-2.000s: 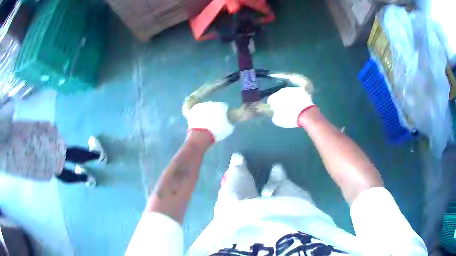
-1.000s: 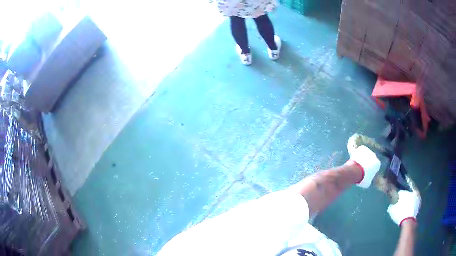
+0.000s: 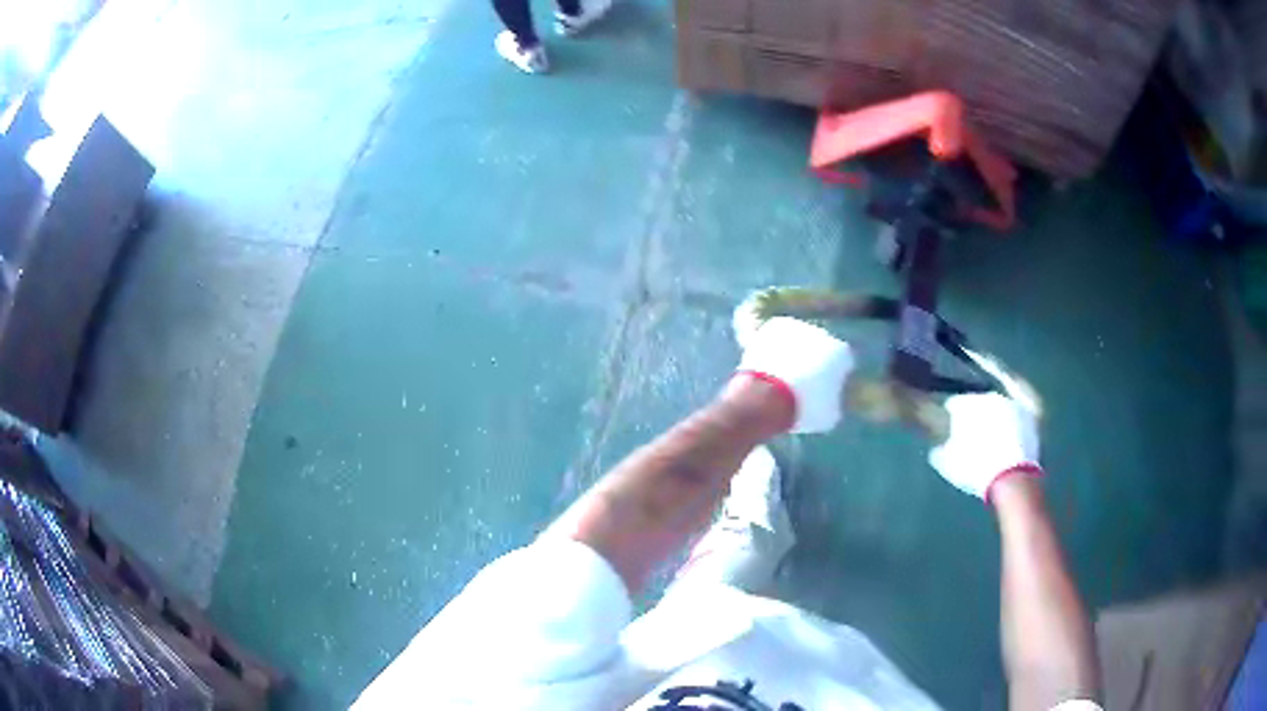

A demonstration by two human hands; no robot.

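The pallet truck handle [image 3: 889,402] is a loop wrapped in worn yellowish tape. My left hand [image 3: 802,372], in a white knit glove with a red cuff edge, is closed on its left side. My right hand [image 3: 987,440], gloved the same way, is closed on its right side. The black tiller arm [image 3: 918,285] with a pale label runs up to the red-orange pallet truck body [image 3: 896,128]. The body stands at the foot of a wrapped load of brown cartons [image 3: 792,53]. The forks are hidden.
A person's dark legs and white shoes [image 3: 523,53] stand at the top. A grey-brown panel-like block [image 3: 72,278] is at the left. A film-wrapped load [image 3: 84,597] on a pallet is lower left. Brown cardboard [image 3: 1181,646] is lower right. A blue object [image 3: 1206,208] is upper right.
My view has swung back right, so the truck, load and both hands appear nearer the middle. The person's legs show further left and higher. Both hands still hold the handle.
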